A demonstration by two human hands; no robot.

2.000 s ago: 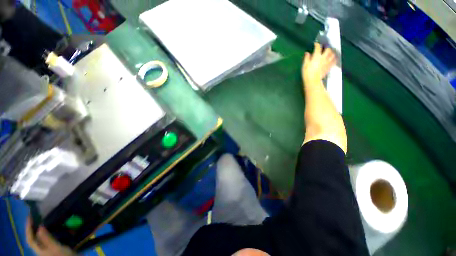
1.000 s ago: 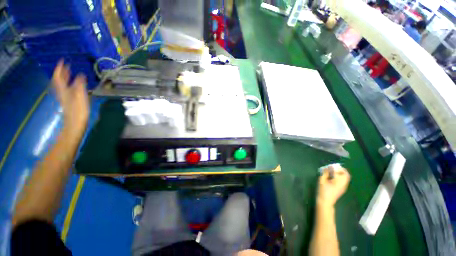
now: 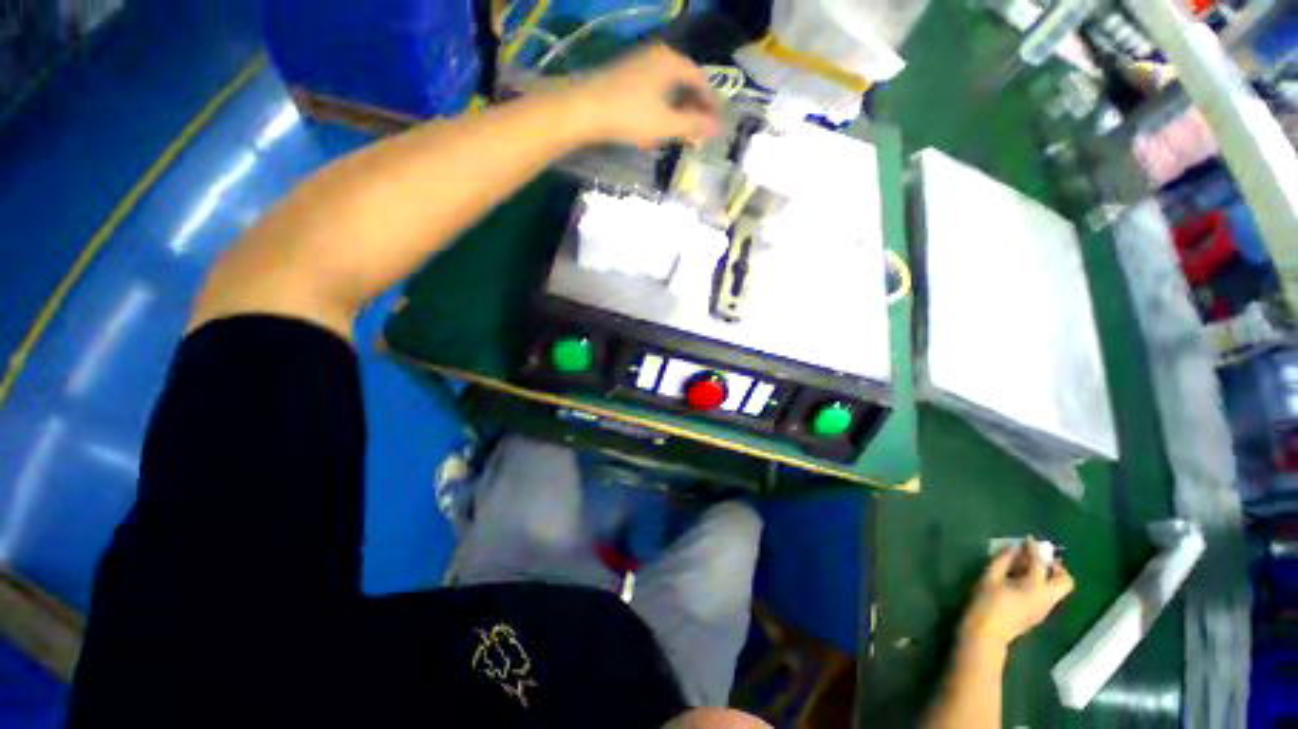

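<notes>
My right hand [image 3: 1018,595] is over the green bench at the lower right, its fingers closed on a small white part [image 3: 1046,551]. My left hand [image 3: 662,100] is at the back left of the machine's grey base plate [image 3: 826,242], beside the metal fixture [image 3: 705,178]. Its fingers are curled; whether they hold anything cannot be told. Several white housings [image 3: 626,235] lie on the base plate's left side. A slotted clamp bar [image 3: 736,268] lies near the middle. The film-wrapped head [image 3: 819,64] is above the plate's back.
The black front panel has green buttons [image 3: 572,353] and a red button [image 3: 705,392]. A white sheet stack [image 3: 1011,306] lies right of the machine, with a tape roll [image 3: 897,276] between. A long white strip [image 3: 1132,620] lies right of my right hand.
My left hand has moved from the far left to the fixture at the back of the machine. My right hand, at the white strip earlier, is now left of it with a small part. The view has shifted.
</notes>
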